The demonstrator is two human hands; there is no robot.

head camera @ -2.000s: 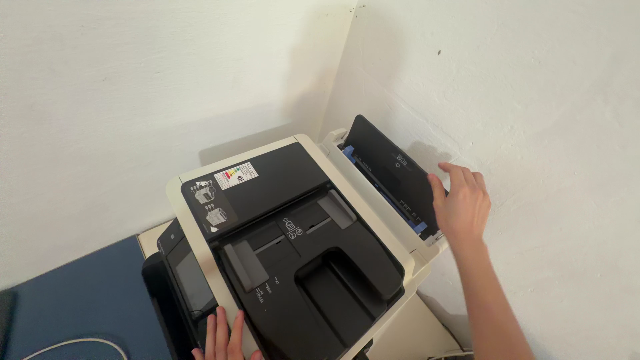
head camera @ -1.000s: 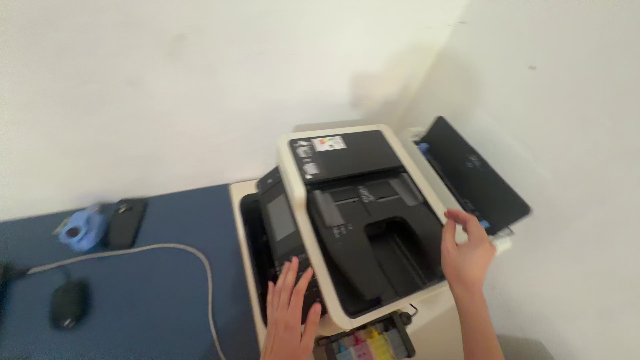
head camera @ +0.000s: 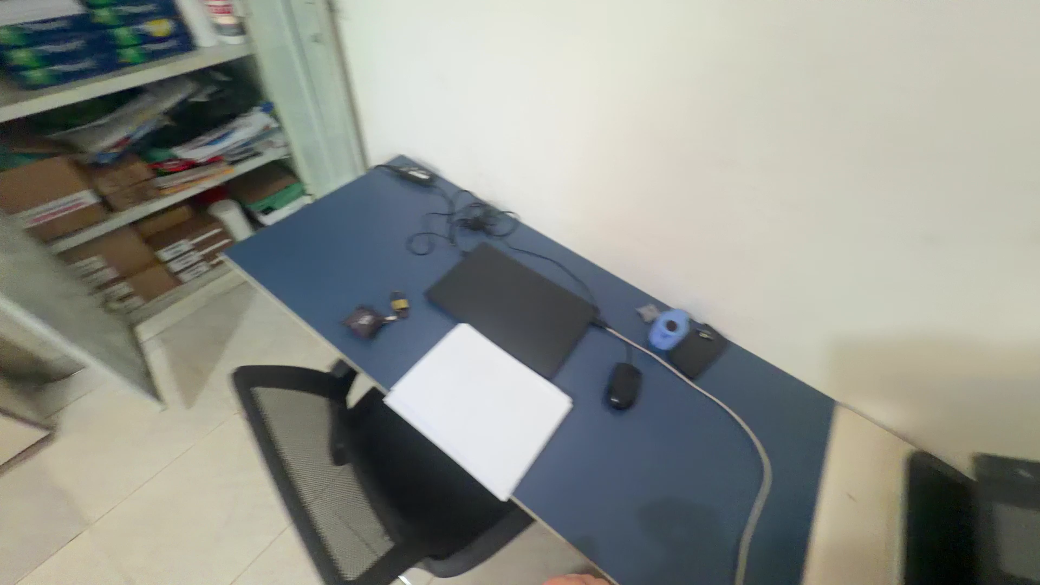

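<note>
Only a sliver of a hand shows at the bottom edge, most likely my left hand (head camera: 577, 580), beside the front edge of the blue desk (head camera: 650, 487); its fingers and anything in it are hidden. My right hand is out of view. A stack of white paper (head camera: 481, 409) lies nearest that hand, sticking out over the desk's front edge and touching or overlapping a closed black laptop (head camera: 512, 307). Right of the laptop lies a black mouse (head camera: 624, 386). Part of the black printer (head camera: 938, 520) shows at the lower right.
A black mesh office chair (head camera: 325, 463) stands against the desk's front. A grey cable (head camera: 760, 463) curves across the desk. Near the wall are a blue tape-like roll (head camera: 669, 329), a black phone-like object (head camera: 697, 351) and tangled black cables (head camera: 475, 219). Open shelves (head camera: 146, 211) hold boxes and papers.
The view has swung far left from the printer to the desk. My right hand, earlier by the printer's raised rear flap, has left the view. My left hand is off the printer's front panel.
</note>
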